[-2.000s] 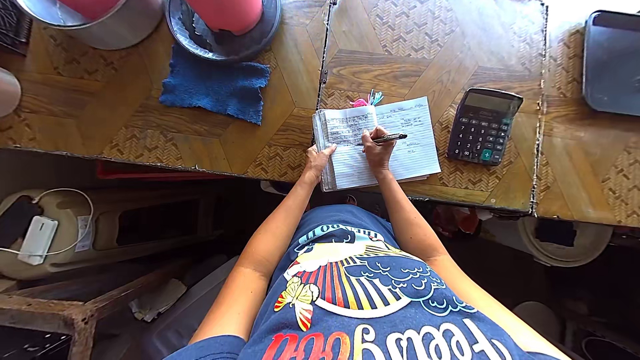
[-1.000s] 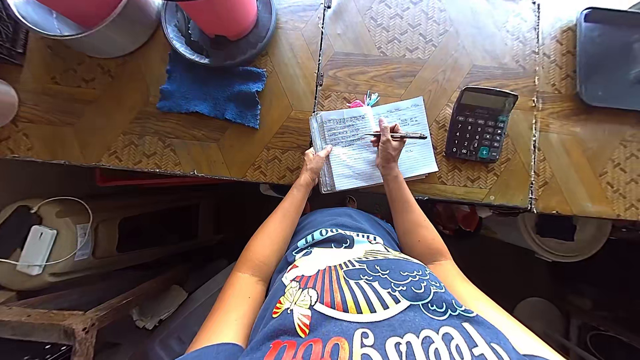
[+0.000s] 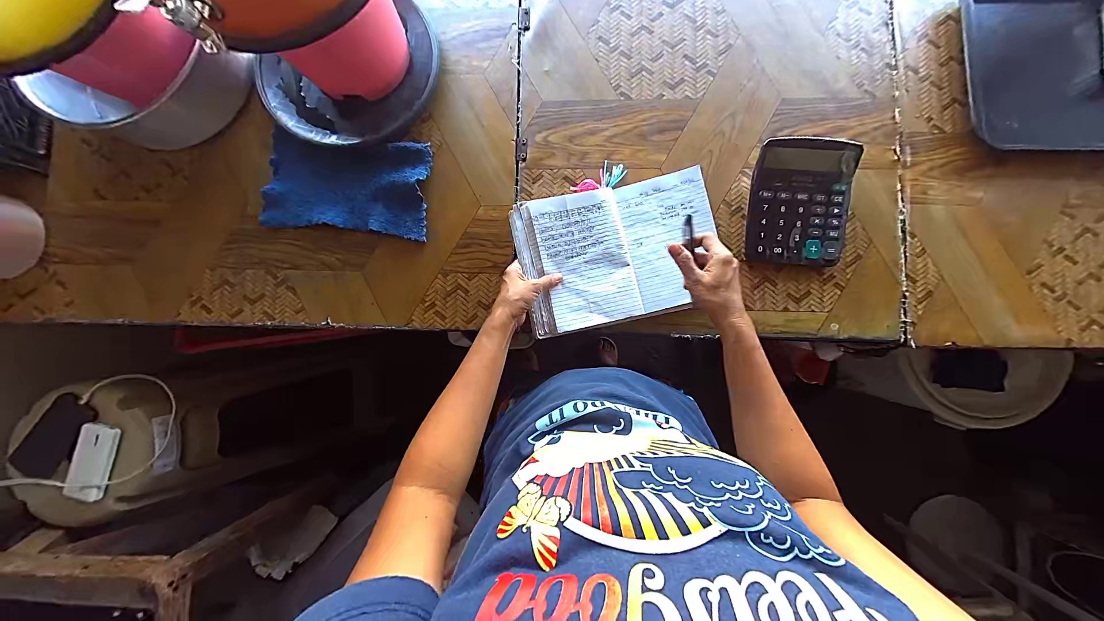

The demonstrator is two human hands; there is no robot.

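Observation:
An open ruled notebook with handwriting on both pages lies tilted at the table's near edge. My left hand grips its lower left edge, thumb on the page. In my right hand a dark pen is held, pointing up and away over the right page; whether its tip touches the paper cannot be told. Pink and teal tassels stick out at the notebook's top. To the right of my right hand lies a black desk calculator.
A blue cloth lies on the wooden table, beside a dark round tray bearing a pink container. A metal pot stands farther left. A dark tray is at the right. Below left, a white power bank rests on a stool.
My right hand has moved right, to the notebook's right edge, and the pen has turned from lying sideways to pointing away. The notebook is tilted more. Yellow and orange objects show at upper left.

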